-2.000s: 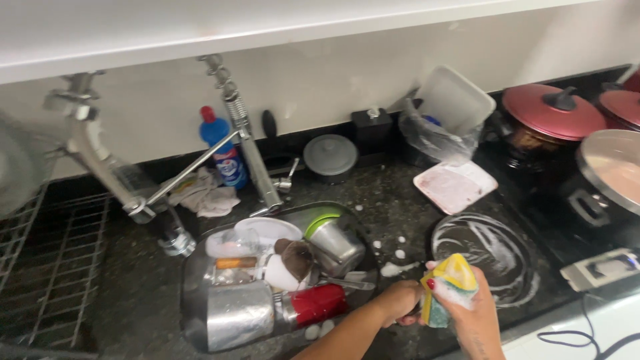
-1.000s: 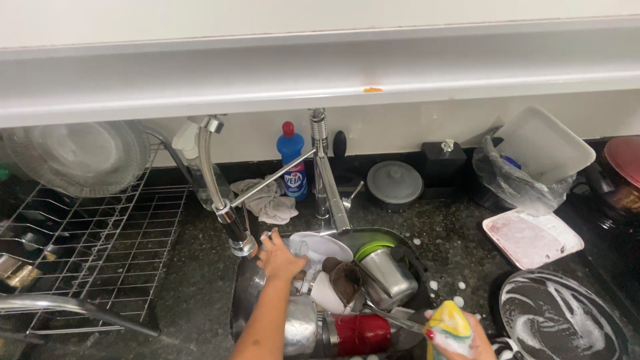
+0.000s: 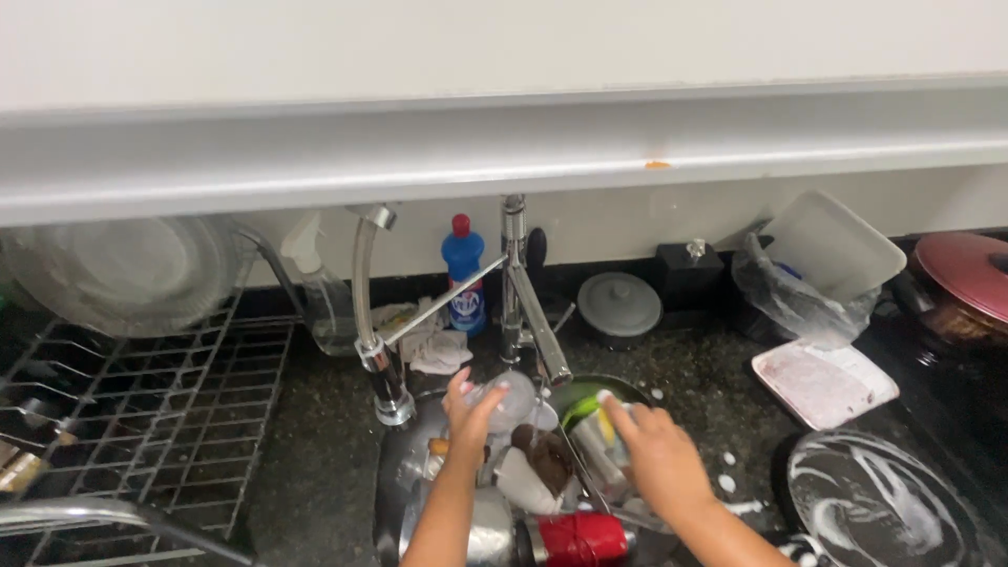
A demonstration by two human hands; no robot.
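My left hand (image 3: 471, 405) holds a clear, round plastic or glass container (image 3: 510, 398) over the back of the sink, close to a thin stream of water from the faucet spout (image 3: 543, 327). My right hand (image 3: 654, 449) holds a yellow and green sponge (image 3: 608, 429) at the sink's right side, beside a metal cup (image 3: 594, 453) and a bright green rim. Beneath my hands the steel sink (image 3: 390, 472) holds a white cup (image 3: 526, 482), a brown item (image 3: 551, 461), a red item (image 3: 583, 537) and a large metal vessel (image 3: 490, 528).
A wire dish rack (image 3: 181, 394) with a clear plate (image 3: 126, 272) stands left. Behind the sink are a blue bottle (image 3: 465, 276), a cloth (image 3: 437, 350) and a lidded grey pot (image 3: 620, 307). A soapy pan (image 3: 874, 504) and white tray (image 3: 827, 382) lie right. A cabinet edge (image 3: 504, 150) crosses above.
My left hand, empty near the faucet a second ago, now holds the clear container. My right hand has moved with the sponge from the sink's right front to above the metal cup. Water now runs.
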